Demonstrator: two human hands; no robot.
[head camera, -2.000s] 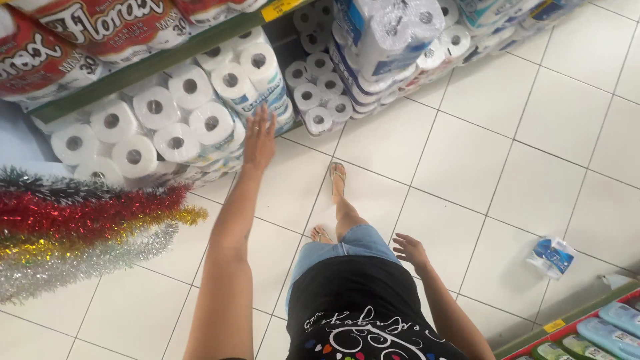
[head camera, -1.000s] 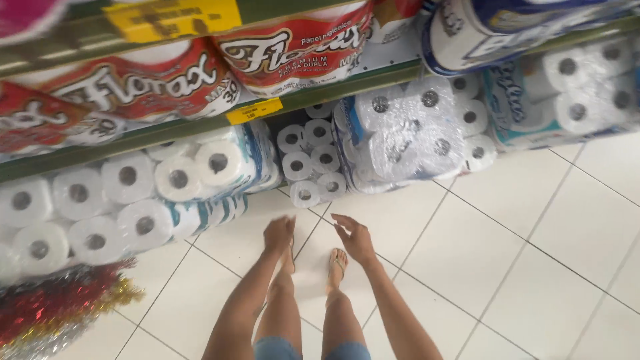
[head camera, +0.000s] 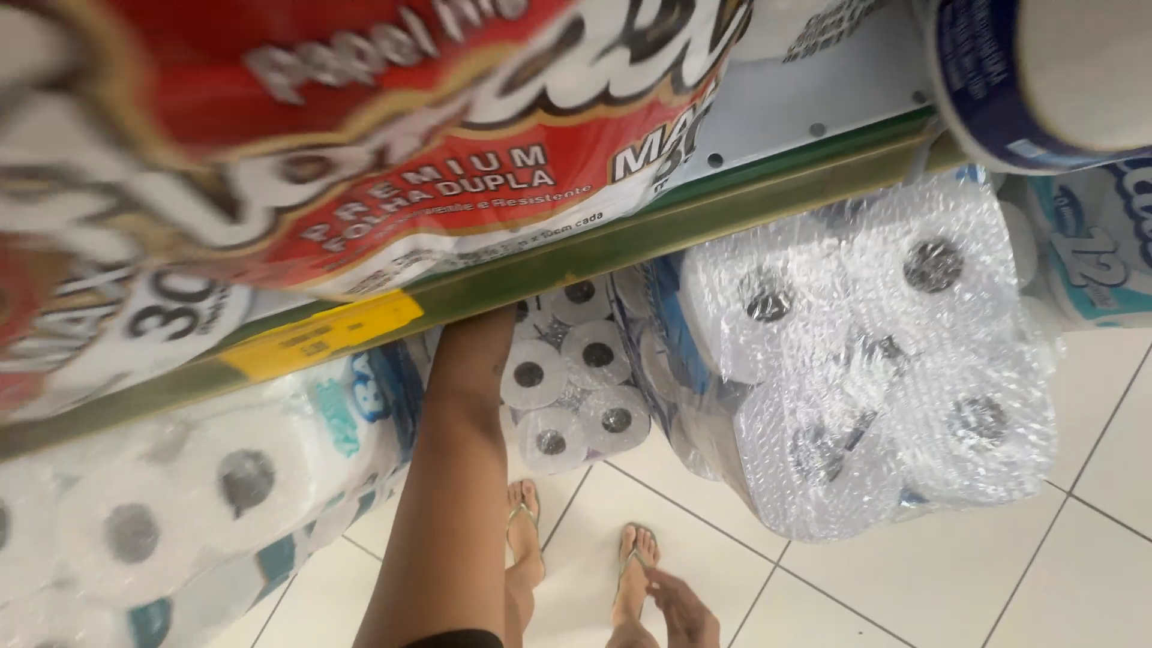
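Note:
My left forearm reaches up under the green shelf edge (head camera: 576, 270), between stacks of toilet paper packs; my left hand is hidden beneath the shelf. Just right of that arm stands a wrapped pack of small toilet rolls (head camera: 576, 387). My right hand (head camera: 681, 605) hangs low at the bottom of the view, over the floor near my foot, its fingers partly bent and nothing seen in it. Further right, a large clear-wrapped pack of toilet rolls (head camera: 886, 378) juts out over the floor.
Red toilet paper packs (head camera: 432, 162) fill the shelf above, close to the camera, with a yellow price tag (head camera: 324, 335) on its edge. More wrapped rolls (head camera: 135, 531) lie at left. A blue-and-white pack (head camera: 999, 81) overhangs at upper right. Tiled floor (head camera: 864, 585) lies below.
My left hand, in sight a second ago in front of the lower packs, has gone in under the shelf. My right hand is lower, away from the packs. The view has moved much closer to the shelf.

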